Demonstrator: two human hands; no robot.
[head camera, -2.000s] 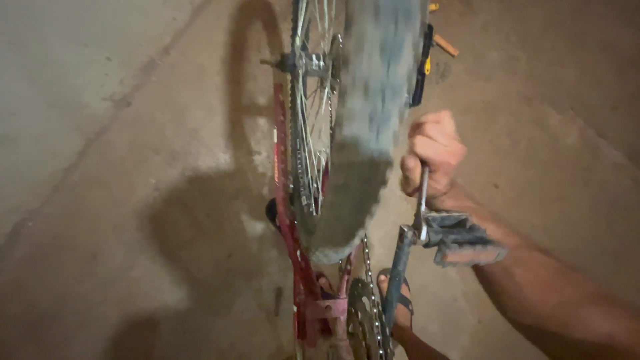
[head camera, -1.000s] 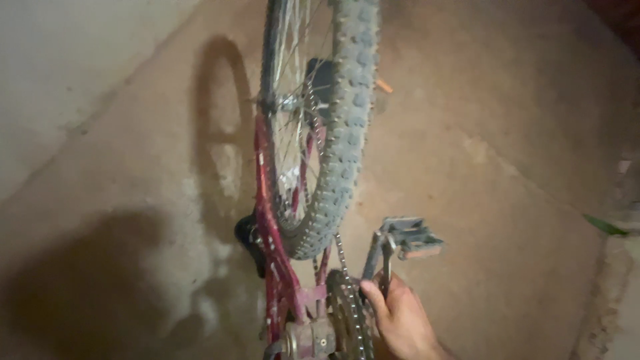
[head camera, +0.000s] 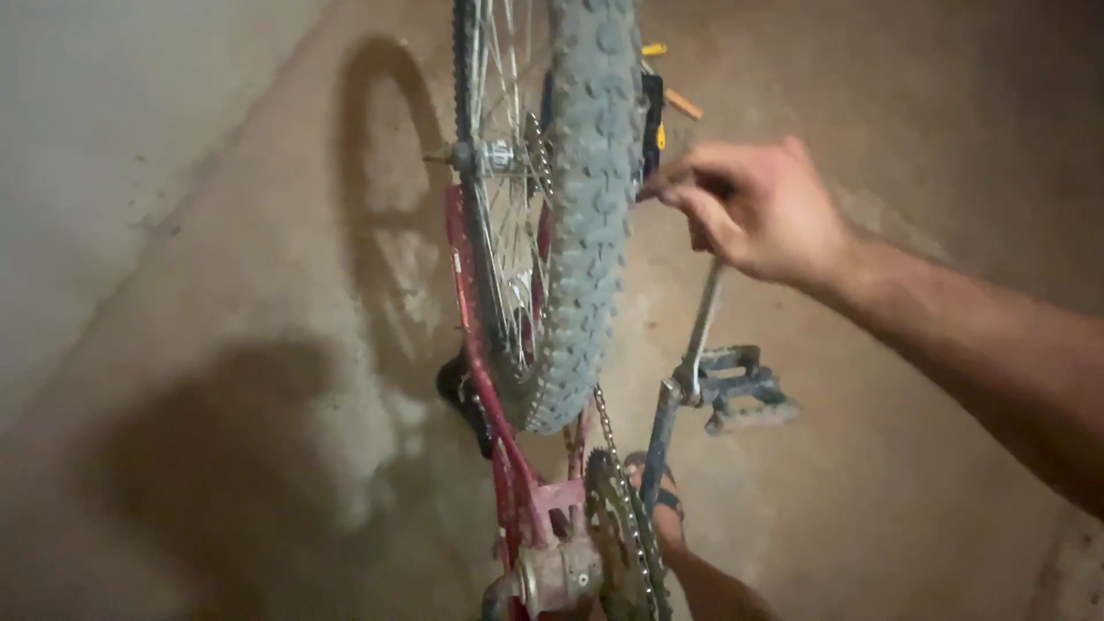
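My right hand (head camera: 759, 207) is over the upper end of a metal wrench (head camera: 707, 310), with thumb and forefinger close beside the knobby bicycle tyre (head camera: 595, 198). Whether the other fingers grip the wrench cannot be made out. The wrench's lower end sits at the joint between the pedal (head camera: 746, 388) and the crank arm (head camera: 661, 440). Left of the crank, the chain (head camera: 625, 483) runs over the chainring (head camera: 604, 517). A red bicycle frame (head camera: 487, 379) flanks the spoked wheel and its hub (head camera: 496, 157). My left hand is not in view.
Behind the tyre, a dark object (head camera: 653, 108) with yellow parts lies on the concrete floor (head camera: 862, 414), near a small orange piece (head camera: 684, 103). A sandalled foot (head camera: 666, 509) stands beside the crank. Shadows fall on the left.
My right hand has moved up from low by the crank to beside the tyre. The wrench, pointing down beside the crank a second ago, now points up from the pedal joint.
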